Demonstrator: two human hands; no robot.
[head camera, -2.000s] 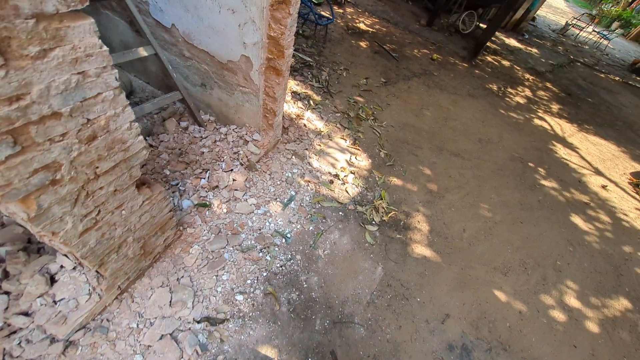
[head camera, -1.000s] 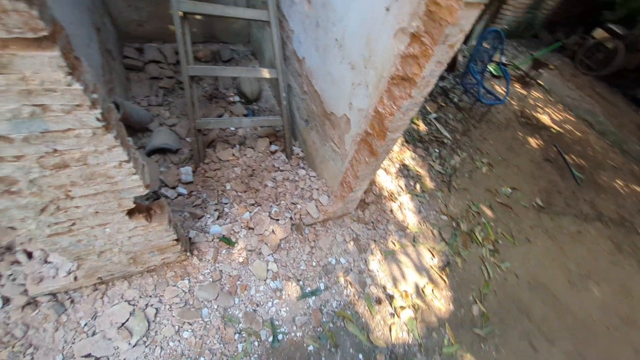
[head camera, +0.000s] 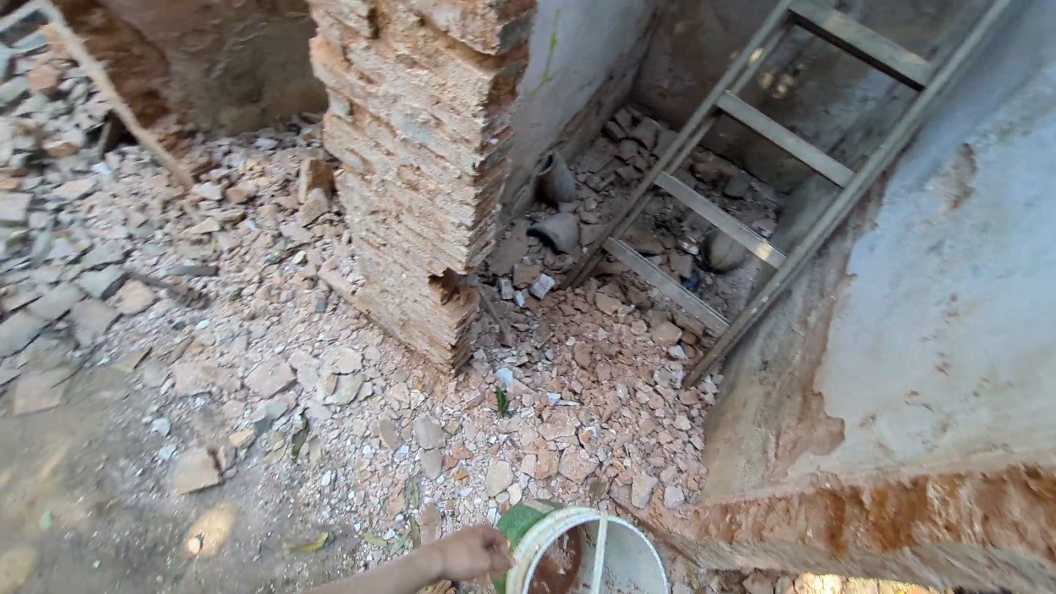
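Note:
A hand on an arm that enters from the bottom edge, left of centre, is at the left side of a plastic bucket. It looks like my left hand; its fingers meet the bucket near the rim, and part of them is hidden. The bucket is whitish inside, green on its outer left side, and tilted, with a pale strip across its mouth and reddish-brown residue within. Its lower part is cut off by the frame. Broken brick and plaster rubble lies just beyond it. My right hand does not show.
A rough, broken brick wall end stands at centre. Right of it a wooden ladder leans in a recess, near curved clay pieces and rubble. A peeling plastered wall with a broken edge borders the right. More rubble spreads left.
The view has swung left, from the dirt yard to the wall end and ladder. The hand and the bucket have come into view at the bottom; neither earlier frame shows them.

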